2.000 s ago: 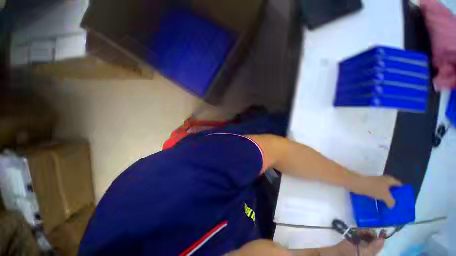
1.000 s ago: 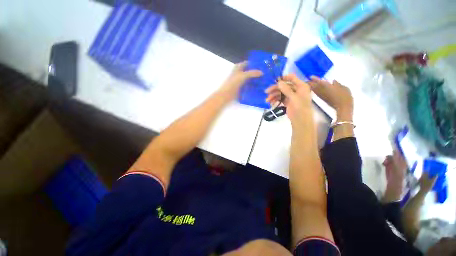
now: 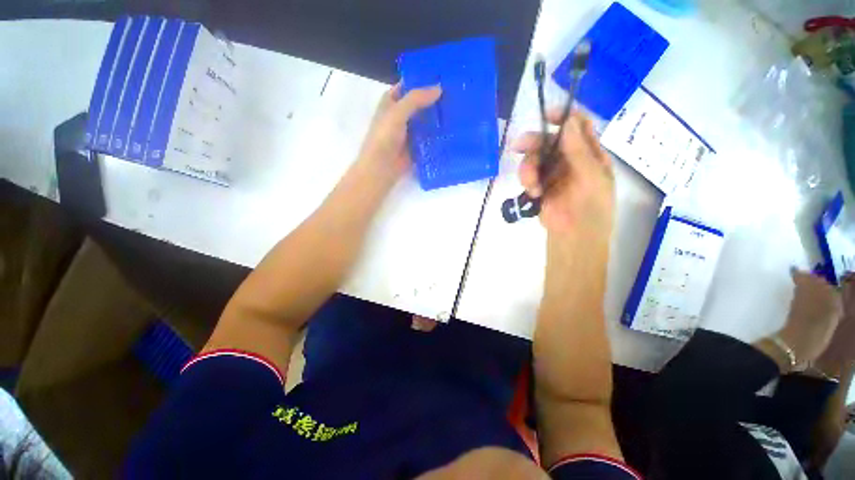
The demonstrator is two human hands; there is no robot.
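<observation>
My left hand (image 3: 395,126) holds a glossy blue tray (image 3: 454,117) by its left side over the white table, thumb on its face. My right hand (image 3: 569,173) grips a short black cable (image 3: 550,127), its two thin leads with plug-like ends pointing up and a dark bundled part hanging below the fingers at the left. The cable is to the right of the tray, apart from it. The fine shape of the tray's hollows cannot be made out.
A row of blue-spined retail boxes (image 3: 150,94) stands at left, beside a dark smartphone (image 3: 79,167). Another blue tray (image 3: 614,58) and white-faced boxes (image 3: 677,272) lie at right. A co-worker's hand (image 3: 808,314) is far right. An open brown carton (image 3: 89,323) is lower left.
The view has swung. My right hand has moved the cable away from the tray, to its right. The co-worker's arm has withdrawn from beside my right hand, and white-faced boxes now show there.
</observation>
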